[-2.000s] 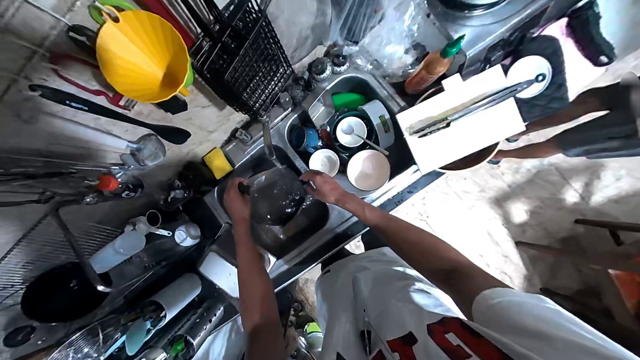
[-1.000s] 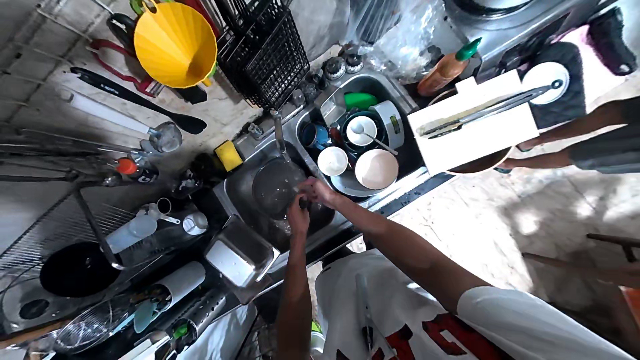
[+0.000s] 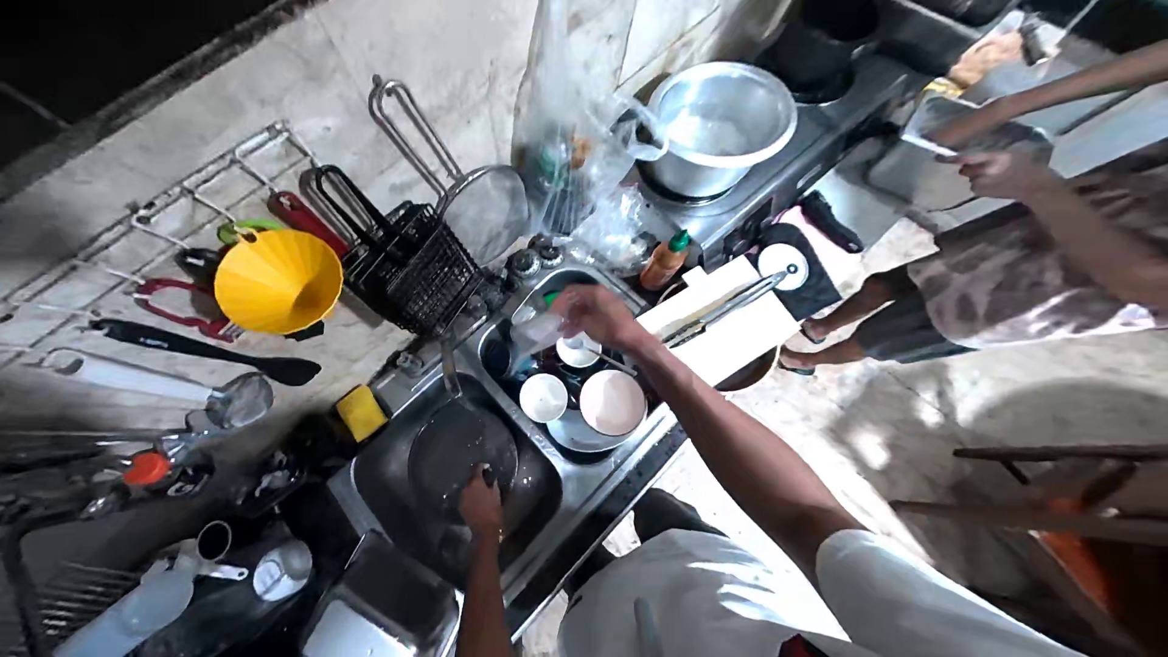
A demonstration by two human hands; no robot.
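Observation:
My left hand [image 3: 481, 500] reaches into the left sink basin, its fingers at a small black part of a round dark pan or lid [image 3: 447, 447] that lies wet under the faucet [image 3: 450, 367]. Over the right basin, my right hand [image 3: 598, 315] holds a blurred translucent object [image 3: 538, 330], perhaps a cup or small container. Below that hand, the right basin holds a white cup [image 3: 543, 398], a wider pale bowl [image 3: 612, 402] and another white bowl with a spoon [image 3: 578, 350]. A yellow sponge [image 3: 361, 412] rests beside the left basin.
A white board with tongs [image 3: 721, 319] spans the right side, near an orange bottle [image 3: 663, 262]. An aluminum pot [image 3: 721, 123] sits on the stove. Another person [image 3: 1031, 246] stands at right holding a tray. A metal container [image 3: 383, 593] adjoins the left basin; utensils hang on the wall rack.
My right hand has moved from the left basin to above the right one and now holds a translucent object. My left hand stays at the left basin. The view has shifted, showing more wall and stove.

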